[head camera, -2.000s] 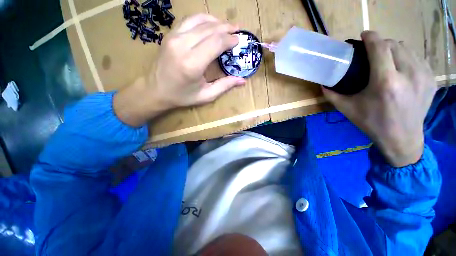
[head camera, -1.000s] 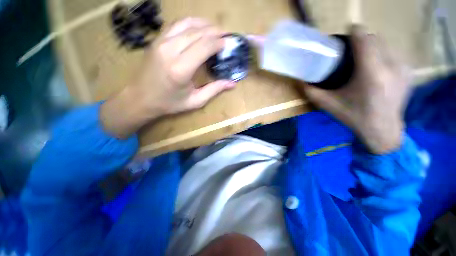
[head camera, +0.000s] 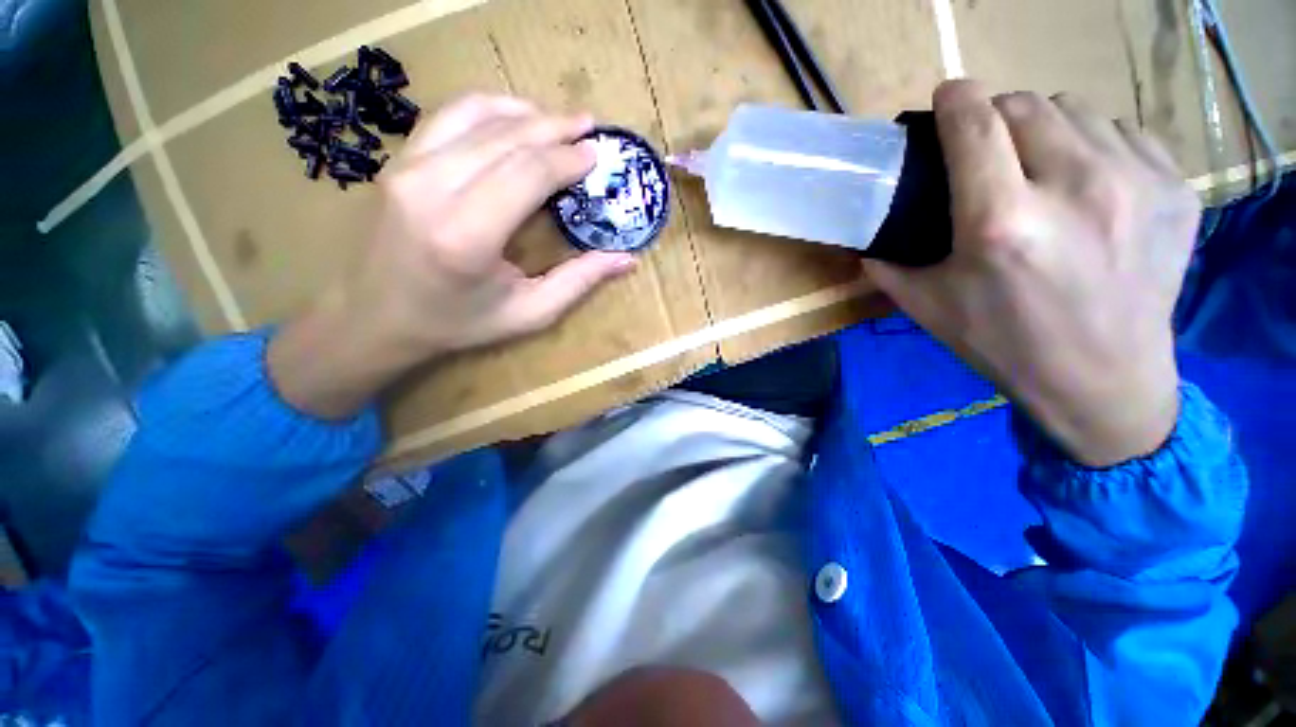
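Note:
My left hand (head camera: 469, 234) holds the round black housing (head camera: 618, 199) by its left side, between fingers and thumb. Silvery and white detail shows inside it. My right hand (head camera: 1059, 242) is closed around the black band of the large translucent dispensing syringe (head camera: 803, 173). The syringe lies nearly level and points left. Its pinkish needle tip (head camera: 688, 162) is at the right rim of the housing; whether it touches cannot be told.
A loose pile of small black parts (head camera: 341, 114) lies on the cardboard sheet (head camera: 540, 376) at the upper left. Black tweezers (head camera: 796, 54) lie behind the syringe. Thin grey cables (head camera: 1239, 78) run at the right edge. Tape strips cross the cardboard.
The view has shifted, so the bench and hands sit further left than two seconds ago. The needle tip has drawn back from over the housing's inside to its right rim. Both grips are kept.

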